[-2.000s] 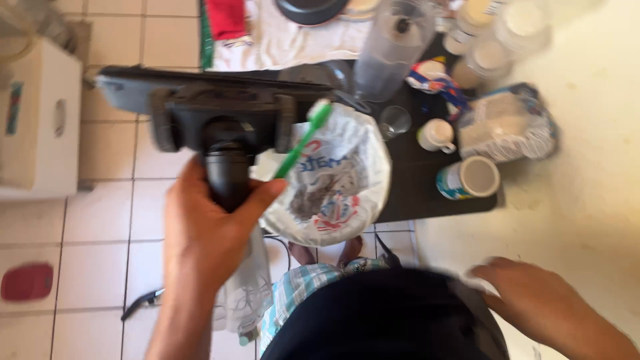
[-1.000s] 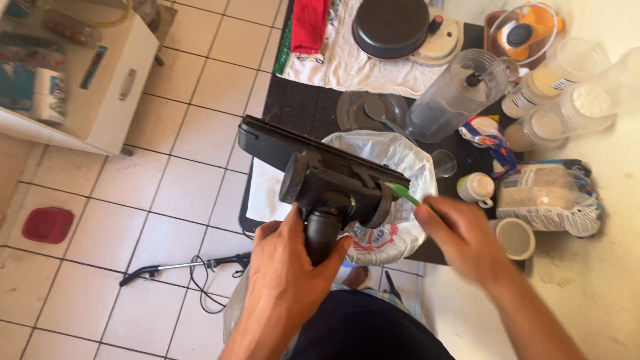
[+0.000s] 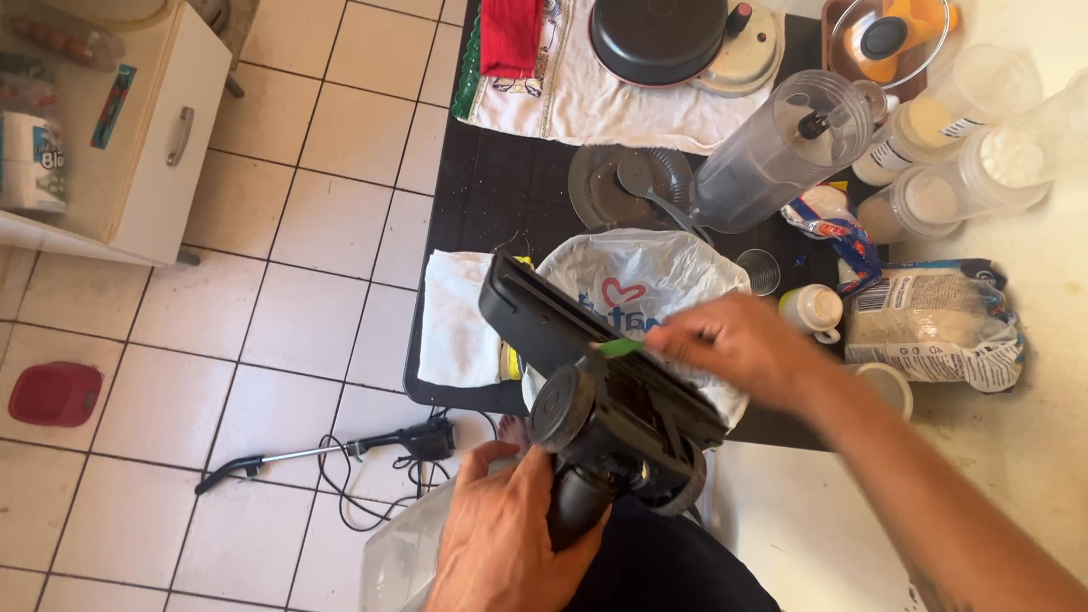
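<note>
My left hand [image 3: 523,527] grips the neck of a black vacuum cleaner floor head [image 3: 595,365], which is tilted with its wheels towards me. My right hand [image 3: 731,348] holds a green toothbrush [image 3: 620,347] against the head's body, near one wheel; its bristles are hidden. Behind and below the head, a container lined with a white printed plastic bag [image 3: 654,255] stands open. A clear plastic piece [image 3: 399,552] lies beside my left forearm.
A dark table [image 3: 510,187] bears a grey plate [image 3: 586,183] with a spoon, a clear cylinder [image 3: 773,161], a glass, a cup [image 3: 812,308], jars and a black pan [image 3: 659,34]. On the tiled floor lie a corded vacuum body with its tube [image 3: 306,455] and a red tray [image 3: 55,393].
My right hand, away at the right two seconds ago, now holds the toothbrush that was by my left hand. The floor head has tilted more steeply. The view has shifted.
</note>
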